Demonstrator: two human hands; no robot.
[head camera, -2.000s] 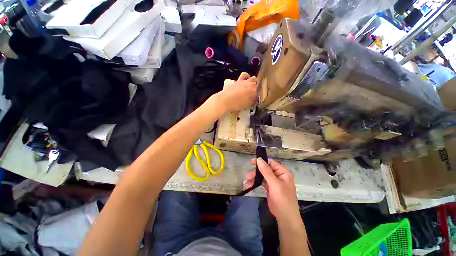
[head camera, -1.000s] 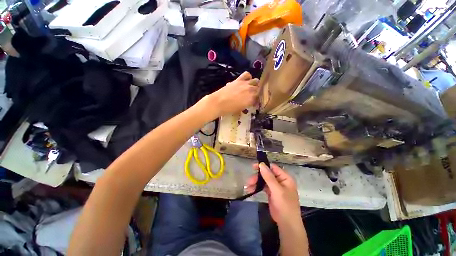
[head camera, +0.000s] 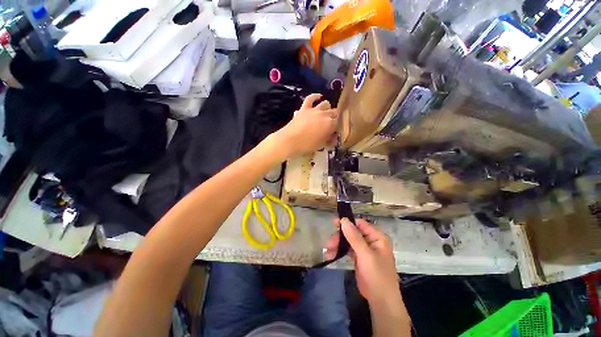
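The sewing machine (head camera: 374, 85) has a worn brown head with a round blue-white logo. My right hand (head camera: 366, 247) pinches a black fabric strip (head camera: 344, 212) at the front edge of the cream machine bed (head camera: 306, 179); the strip runs up into the small metal parts at the needle area, and its tail hangs left below the hand. My left hand (head camera: 315, 124) is behind the needle area, beside the machine head, fingers bent; what it touches is hidden. Yellow-handled scissors (head camera: 268, 219) lie left of the bed.
Black fabric (head camera: 85, 131) is heaped at left. White boxes (head camera: 142, 39) are stacked upper left. Spools with pink ends (head camera: 275, 76) and an orange bag (head camera: 349, 26) are behind the bed. A green basket (head camera: 517, 319) is lower right, a brown carton (head camera: 567, 240) at right.
The camera view shifts slightly. Both hands stay in nearly the same places, with small changes in the left fingers. The right hand still holds the strip.
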